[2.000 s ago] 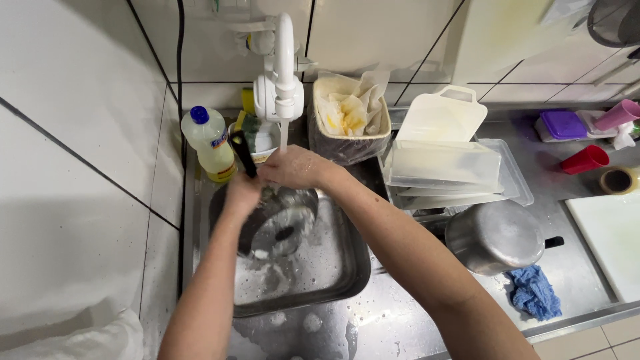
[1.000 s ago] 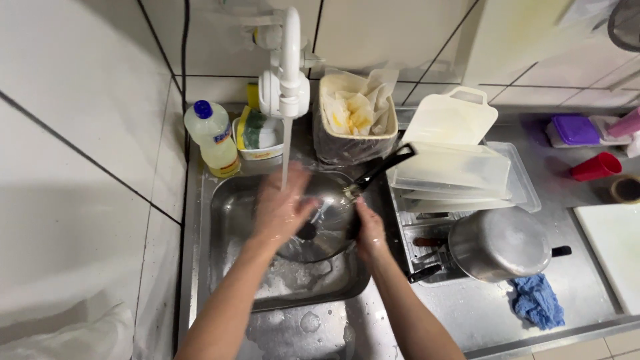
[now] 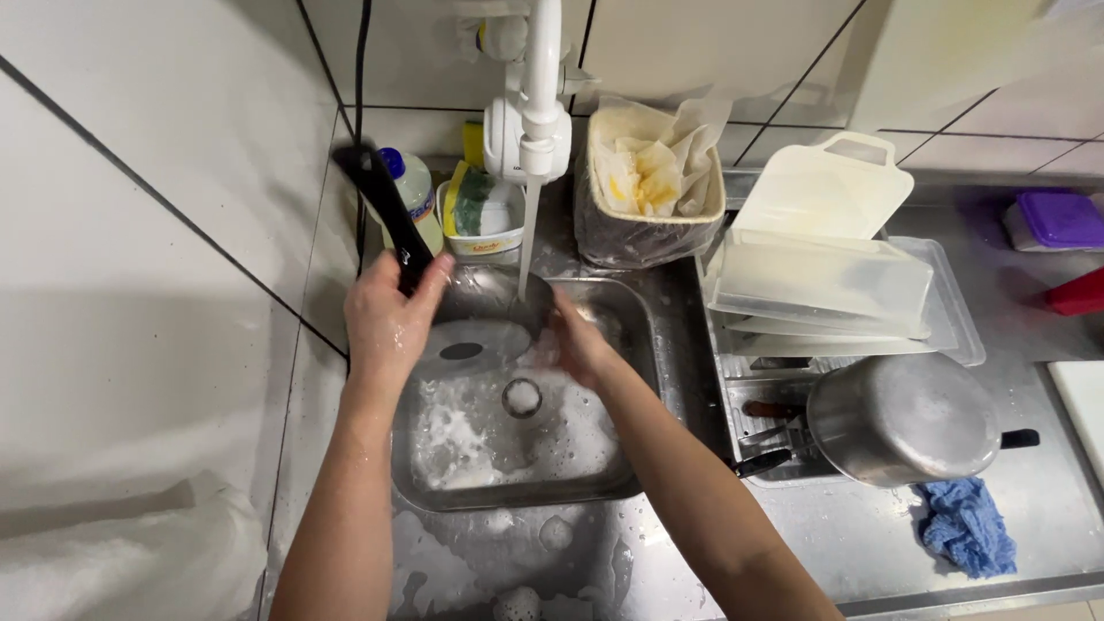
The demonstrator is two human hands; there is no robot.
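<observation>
My left hand (image 3: 392,306) grips the black handle of a frying pan (image 3: 474,332) near where it joins the pan, the handle pointing up and left. The pan is tilted over the back left of a steel sink (image 3: 638,440) and is partly blurred. My right hand (image 3: 573,341) is at the pan's right edge; its fingertips are partly hidden behind the rim. Water (image 3: 529,233) runs from a white faucet (image 3: 541,95) onto the pan. Suds lie in the basin around the drain (image 3: 522,398).
Behind the sink stand a soap bottle (image 3: 418,194), a sponge holder (image 3: 485,220) and a lined bin (image 3: 651,181). At the right are a dish rack with plastic boards and lids (image 3: 819,285), an upturned pot (image 3: 906,418) and a blue cloth (image 3: 968,526). A wall borders the left.
One second ago the pan's handle pointed up and right, beside my right hand; now it points up and left in my left hand. My right hand has moved to the pan's right edge.
</observation>
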